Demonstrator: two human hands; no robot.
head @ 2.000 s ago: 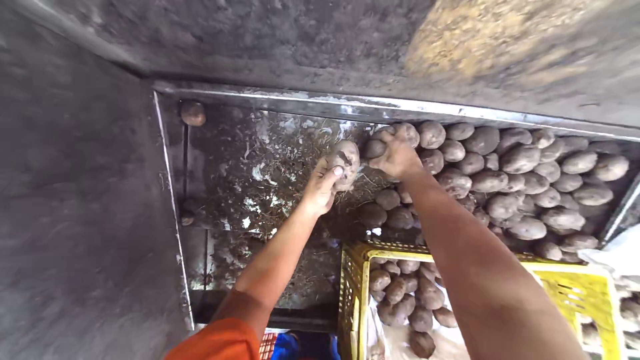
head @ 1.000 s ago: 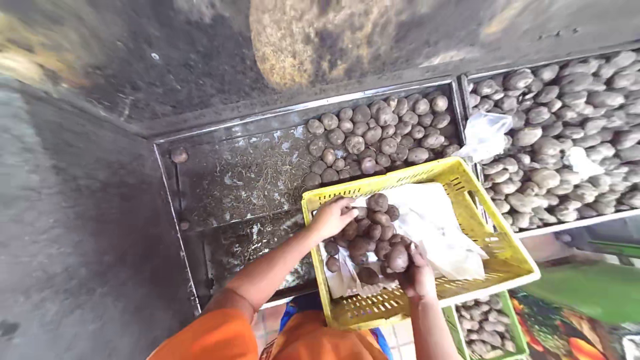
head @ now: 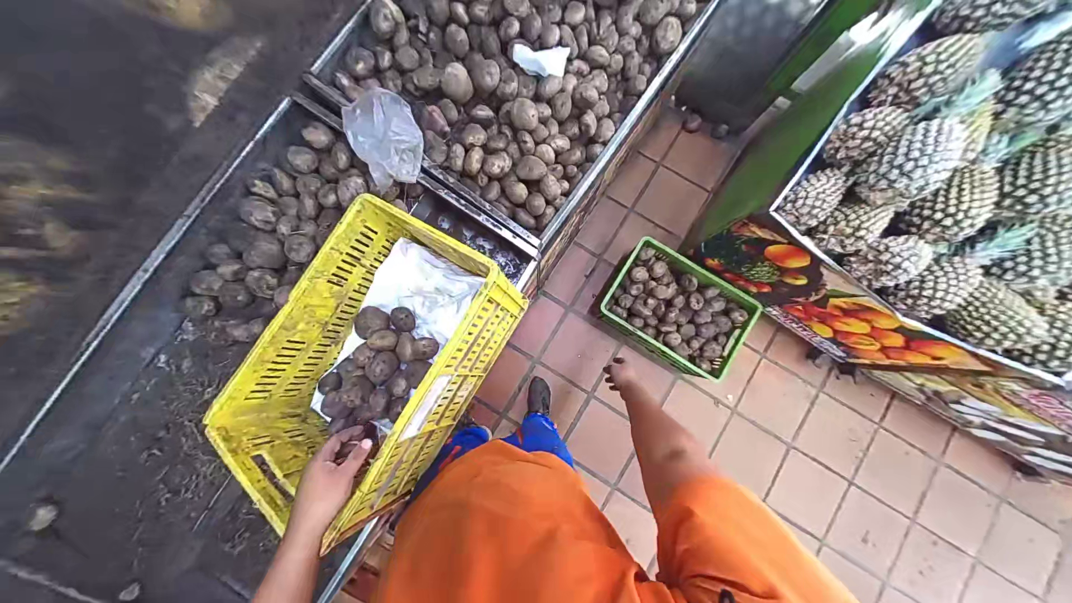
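My left hand (head: 328, 473) reaches into the near end of a yellow plastic crate (head: 289, 343), its fingers and thumb curled around a dark potato beside the heap. The potatoes (head: 382, 367) lie piled in the crate, partly on a white plastic sheet (head: 423, 280). The crate rests tilted across the edge of a metal display bin. Out over the tiled floor, my right hand (head: 618, 377) hangs with its fingers loosely bent and apart, nothing seen in it. It is just left of a green crate (head: 724, 364) that holds small potatoes.
Potatoes (head: 264, 251) lie in the bin behind the yellow crate. Beyond a metal divider, another bin is full of potatoes (head: 523, 113). A clear plastic bag (head: 383, 134) drapes over the divider. On the right stands a display of pineapples (head: 946, 184). My shoe (head: 538, 395) is on the tiles.
My right hand has left the yellow crate and is now over the floor. My left hand is still at the crate. The view has swung to the right.
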